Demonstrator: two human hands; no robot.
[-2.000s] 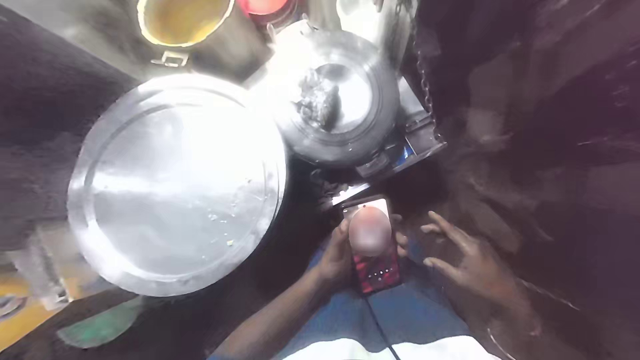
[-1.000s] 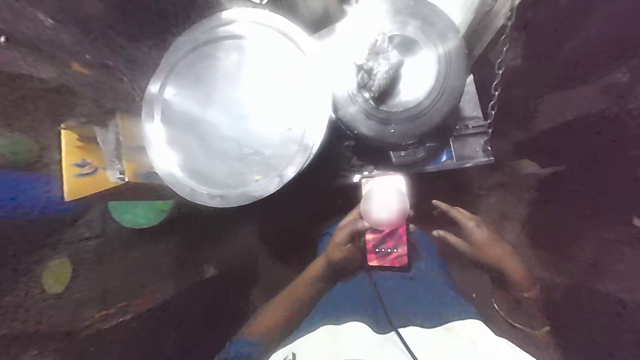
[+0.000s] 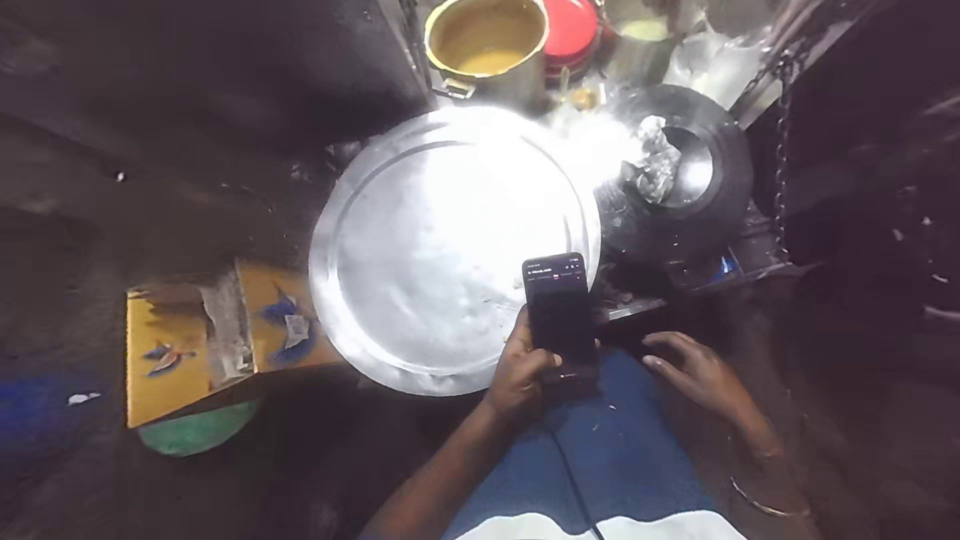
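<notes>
A smartphone (image 3: 561,319) with a mostly dark screen is held upright in my left hand (image 3: 523,367), its thumb over the lower part of the screen. A cable hangs from the phone's lower end over my blue garment. To the phone's right, my right hand (image 3: 694,371) is held in the air with fingers apart and nothing in it; a bangle is on that wrist. Just beyond the phone lies a large round metal tray (image 3: 405,262) with small crumbs on it, and the phone's top overlaps its near right edge.
Right of the tray stands a dark round vessel (image 3: 720,217) with crumpled foil-like material (image 3: 655,161) at its opening. Behind are a pot of yellowish liquid (image 3: 491,41) and a red lid (image 3: 571,30). A metal chain (image 3: 782,150) hangs at right; a yellow painted board (image 3: 166,356) is at left.
The phone's screen has gone from a bright, red-toned picture to mostly dark. My left hand still holds the phone, and my right hand stays free. The view has shifted.
</notes>
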